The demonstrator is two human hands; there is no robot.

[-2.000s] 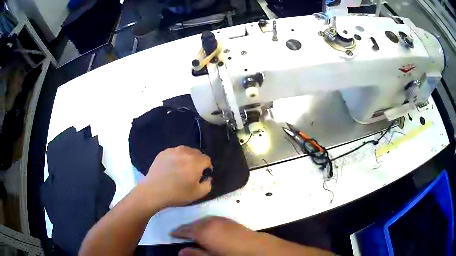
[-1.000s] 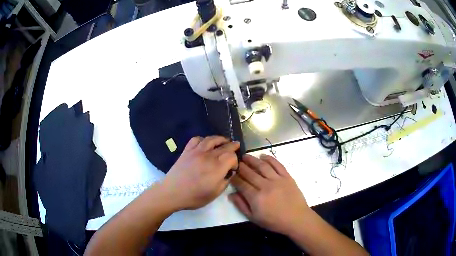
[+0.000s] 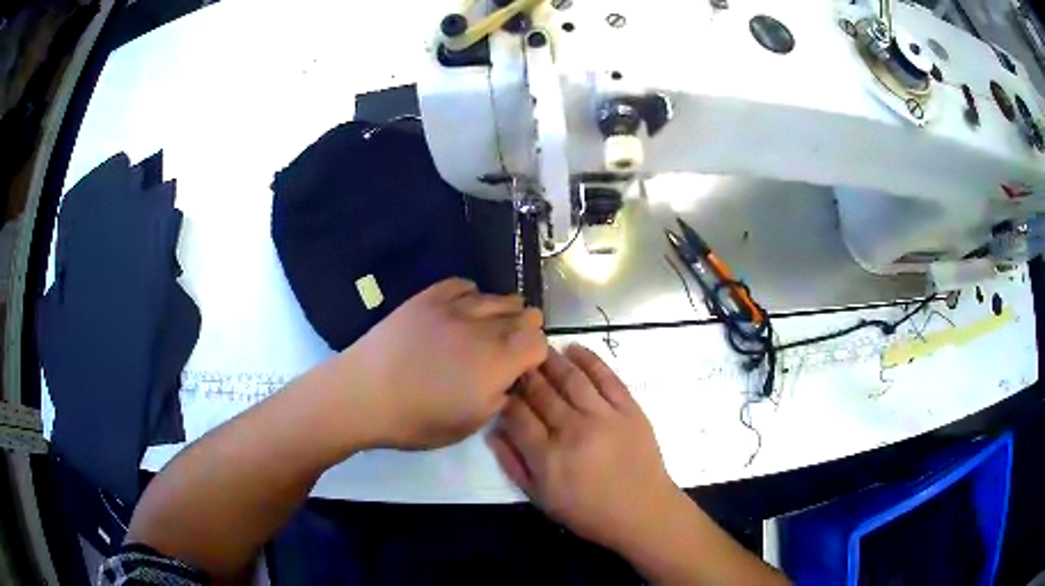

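Observation:
A black rounded pocket piece [image 3: 378, 229] with a small pale label [image 3: 368, 291] lies on the white table, left of the needle. Its right edge, with a narrow zipper or stitched line [image 3: 525, 258], runs under the presser foot [image 3: 529, 206]. My left hand [image 3: 458, 361] presses on the lower right part of the piece, its fingers bent over the edge. My right hand [image 3: 579, 429] is beside it, fingertips touching the same edge just below the needle area. What the fingertips pinch is hidden.
The white sewing machine [image 3: 733, 126] spans the upper right. Snips [image 3: 722, 275] tangled in black cord lie right of the needle. Dark cut panels [image 3: 109, 309] lie at the left. A yellow strip [image 3: 951, 339] is at the right. A blue crate [image 3: 842, 532] stands at the lower right.
My right hand has come up from the table's front edge to the piece, beside my left hand. The piece's right edge has turned in line with the needle, and its label has become visible.

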